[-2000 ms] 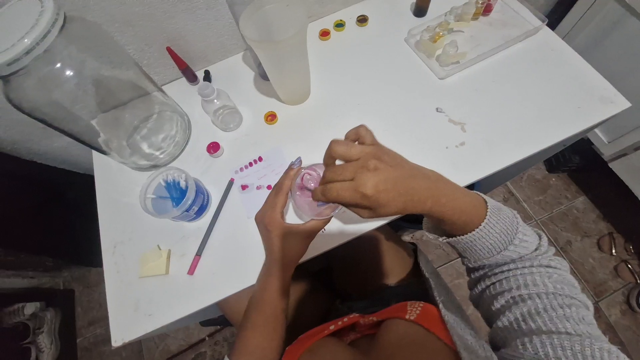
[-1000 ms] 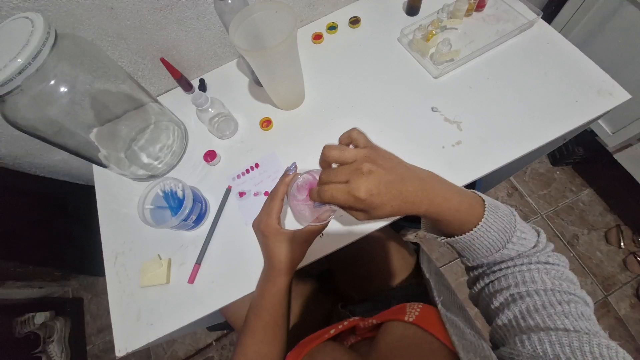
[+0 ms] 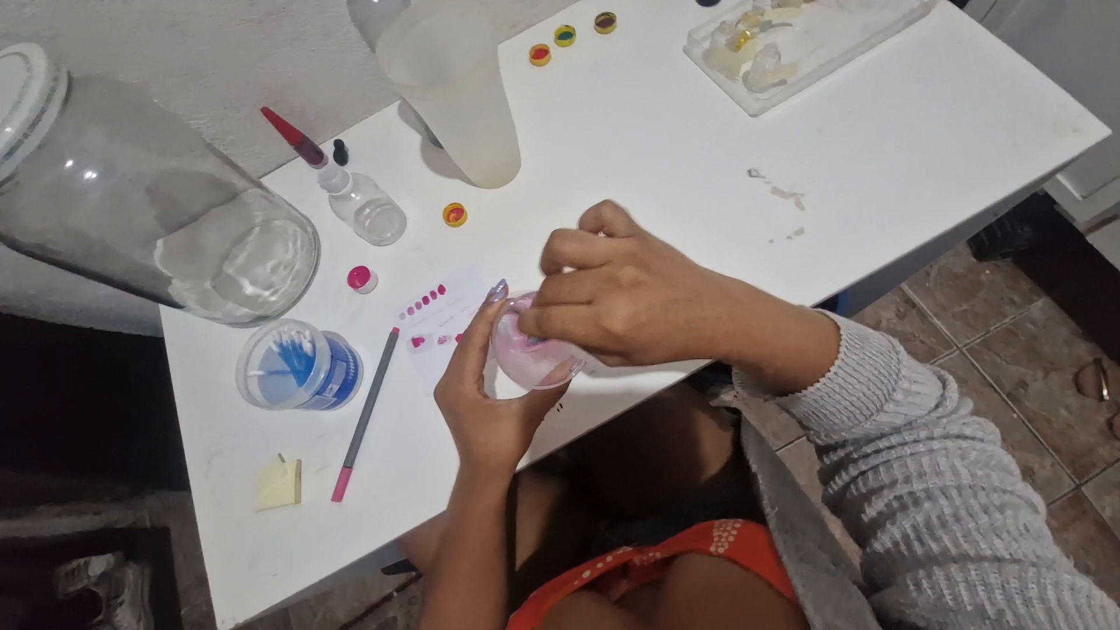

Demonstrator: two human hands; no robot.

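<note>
My left hand [image 3: 490, 398] grips a small clear cup [image 3: 535, 363] with pink stuff inside, at the table's near edge. Over the cup's mouth is my right hand [image 3: 612, 293], its fingers curled and reaching into it; whether they hold a tool is hidden. Just left of the cup lies a paper with pink swatches [image 3: 429, 319], partly behind my left hand. A grey pen with pink ends [image 3: 367, 411] and a small pot of magenta paint [image 3: 361, 280] are farther left.
A tub of cotton swabs [image 3: 337, 372], sticky notes [image 3: 278, 486], a large glass jar [image 3: 175, 192], a dropper bottle [image 3: 372, 214] and a tall translucent pitcher [image 3: 464, 105] stand left and behind. Small paint pots [image 3: 540, 55] and a clear tray [image 3: 761, 101] sit at the back.
My right hand's fingers have shifted slightly over the cup. My left hand keeps its hold on the cup.
</note>
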